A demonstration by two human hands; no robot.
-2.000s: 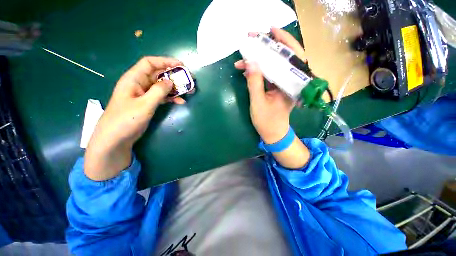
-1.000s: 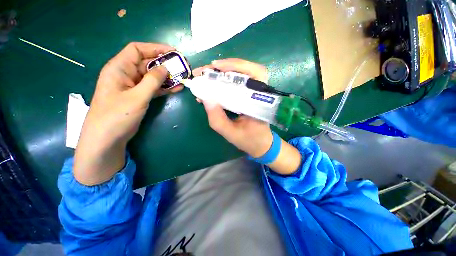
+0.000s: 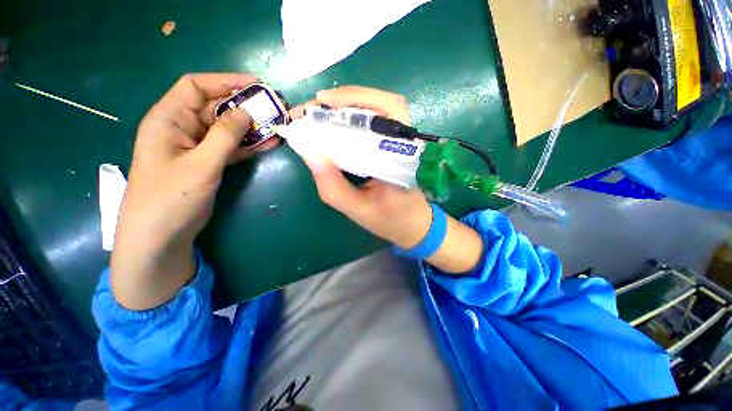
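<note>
My left hand (image 3: 186, 144) holds a small rounded-rectangle device housing (image 3: 258, 108) between thumb and fingers, its open side up, showing a white part and some gold inside a dark rim. My right hand (image 3: 365, 201) grips a fat white glue syringe (image 3: 353, 148) lying across the palm, tip pointing left. The tip is at the housing's lower right edge; whether it touches cannot be told. A green adapter head (image 3: 443, 167) is on the syringe's rear end, with a clear air hose (image 3: 530, 199) leaving it. A black cable runs along the barrel.
A white paper sheet (image 3: 337, 30) lies beyond my right hand on the green bench (image 3: 201, 36). A cardboard sheet (image 3: 546, 68) and a black dispenser (image 3: 662, 64) with a round gauge are at right. A thin stick (image 3: 68, 103) and white paper scrap (image 3: 110, 205) lie at left. Another person's blue sleeve (image 3: 690, 172) shows at right.
Since two seconds ago, my right hand has brought the syringe left and turned it so its tip meets the housing area. In the last second, both hands have shifted slightly left in view.
</note>
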